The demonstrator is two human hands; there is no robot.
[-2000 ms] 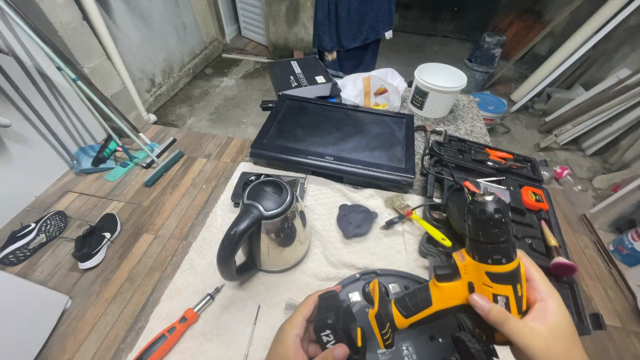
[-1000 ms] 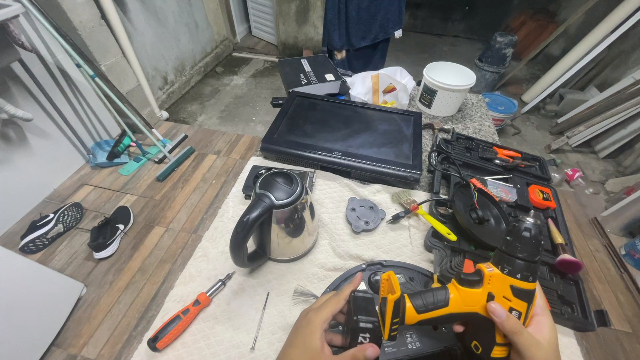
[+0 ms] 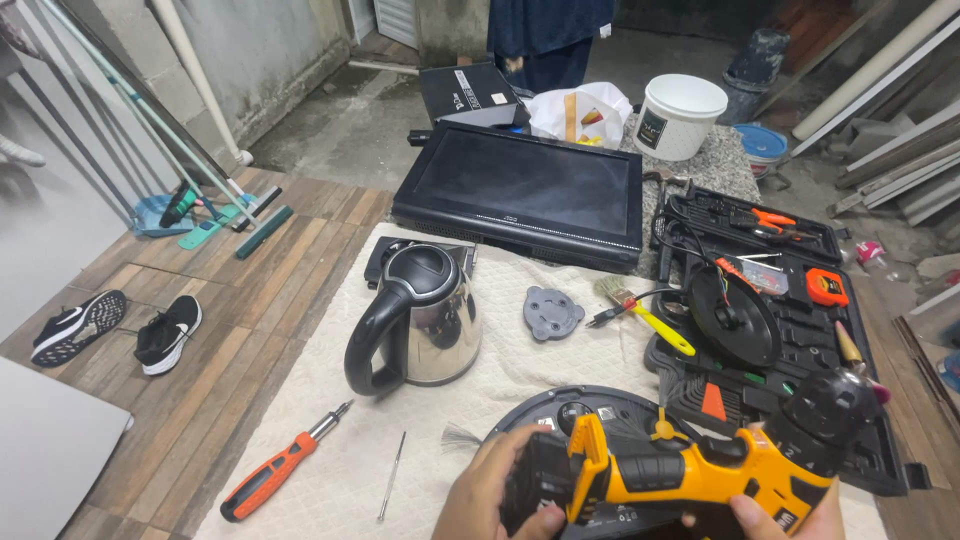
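My right hand (image 3: 787, 514) holds the body of a yellow and black cordless drill (image 3: 690, 476) at the lower right, its chuck (image 3: 832, 409) pointing up and right. My left hand (image 3: 487, 480) grips the black battery pack (image 3: 536, 476) at the drill's base; whether the pack is fully seated I cannot tell. Beneath the drill lies a round robot vacuum (image 3: 555, 405) with side brushes, partly hidden. On the quilted cloth left of it are a thin metal screwdriver (image 3: 392, 476) and an orange and black screwdriver (image 3: 281, 469). A grey plastic disc (image 3: 553, 313) and a yellow-handled paintbrush (image 3: 660, 326) lie beyond.
A steel electric kettle (image 3: 442, 330) stands on the cloth before a flat black monitor (image 3: 525, 187). The open toolbox (image 3: 810, 352) at right holds pliers, a tape measure and a black kettle base (image 3: 739, 322). Behind are a white bucket (image 3: 686, 112) and a plastic bag (image 3: 585, 112).
The drill has tipped from more upright to a flatter pose, its chuck now toward the right. Both hands stay on the drill and battery.
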